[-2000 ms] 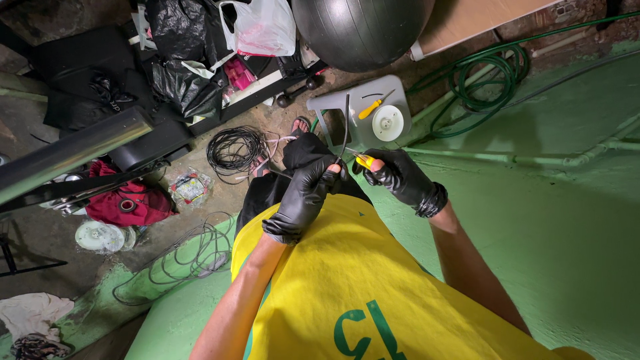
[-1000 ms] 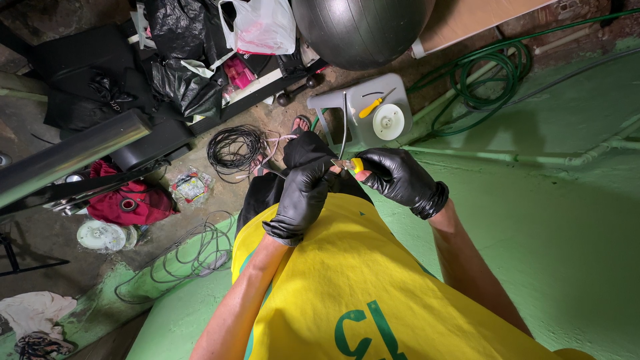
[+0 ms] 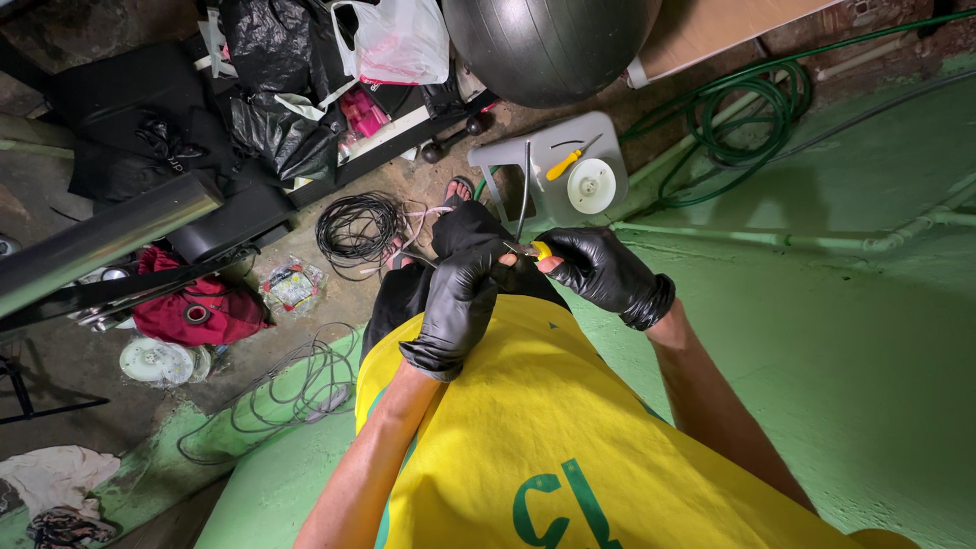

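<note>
My left hand [image 3: 459,303], in a black glove with bare skin showing at a fingertip, is closed on a dark electrical cable [image 3: 524,187] in front of my lap. The cable rises past the grey stool. In my right hand [image 3: 598,268], also black-gloved, is a small cutting tool with yellow handles [image 3: 540,251]; its metal jaws meet the cable beside my left fingertips. Whether the jaws are closed cannot be told. On the grey plastic stool [image 3: 610,137] lie a yellow-handled screwdriver [image 3: 568,161], a short piece of black cable [image 3: 566,143] and a round white fixture [image 3: 592,186].
A coil of black cable [image 3: 357,233] lies on the floor by my feet. Beyond are a dumbbell [image 3: 456,139], a black exercise ball [image 3: 545,46] and plastic bags [image 3: 400,38]. A green hose [image 3: 751,122] hangs at the right wall; a red bag [image 3: 202,305] lies left.
The cutting tool, held away from the stool's side of my left hand, has shifted slightly against the cable. The cable's upper part has swung and now stands straighter. Both hands stay close together.
</note>
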